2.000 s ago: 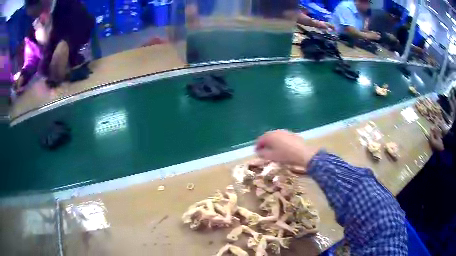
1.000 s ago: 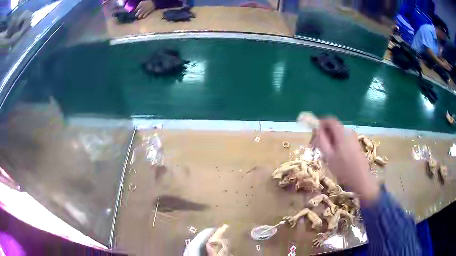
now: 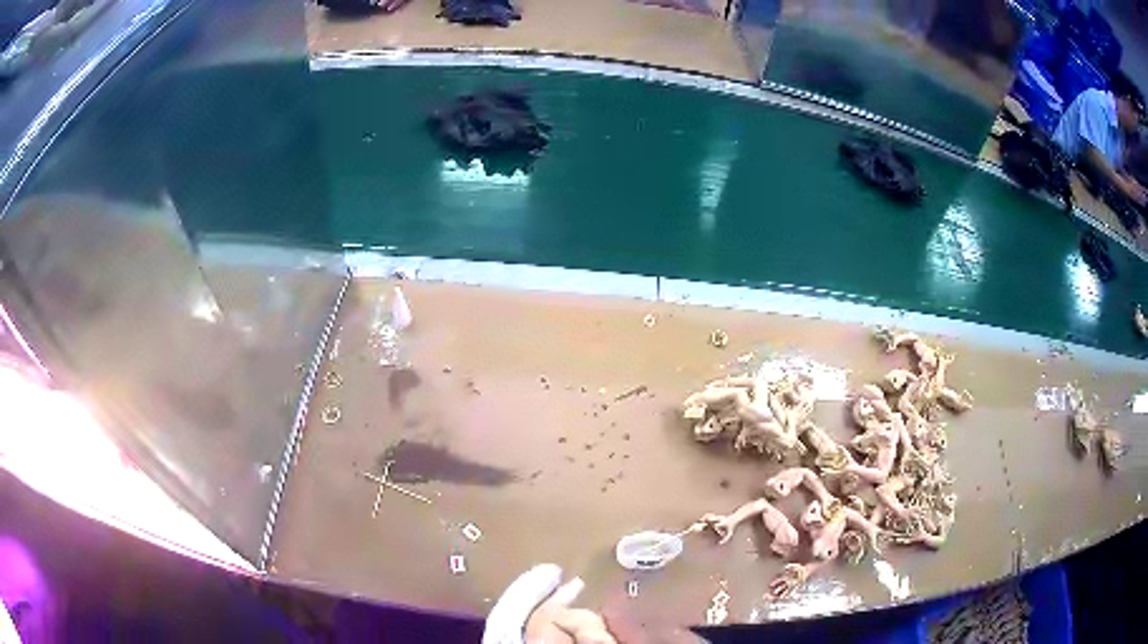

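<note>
My left hand (image 3: 524,604), in a white glove, is at the bottom edge, partly cut off. It holds a tan figure part (image 3: 567,624), mostly out of the picture; whether it is a torso or an arm does not show. My right hand (image 3: 661,632) is a blurred, bare strip at the bottom edge beside the part; its fingers are hidden. Tan figure arms (image 3: 881,440) lie heaped on the bench, right of centre. A small clear oval dish (image 3: 650,549) lies near the bench edge, with a thin applicator stick (image 3: 687,533) at its right rim.
The green belt (image 3: 604,189) crosses behind the bench, carrying dark clumps (image 3: 491,127). A clear-sided box (image 3: 164,377) glares at left. Crossed thin sticks (image 3: 390,486) lie by a dark stain. A blue bin (image 3: 1047,606) is below right. A person (image 3: 1098,138) sits far right.
My right hand has come down from the back of the heap to the bottom edge, beside my left hand. The view has turned left and down, and dark clumps have shifted in the picture.
</note>
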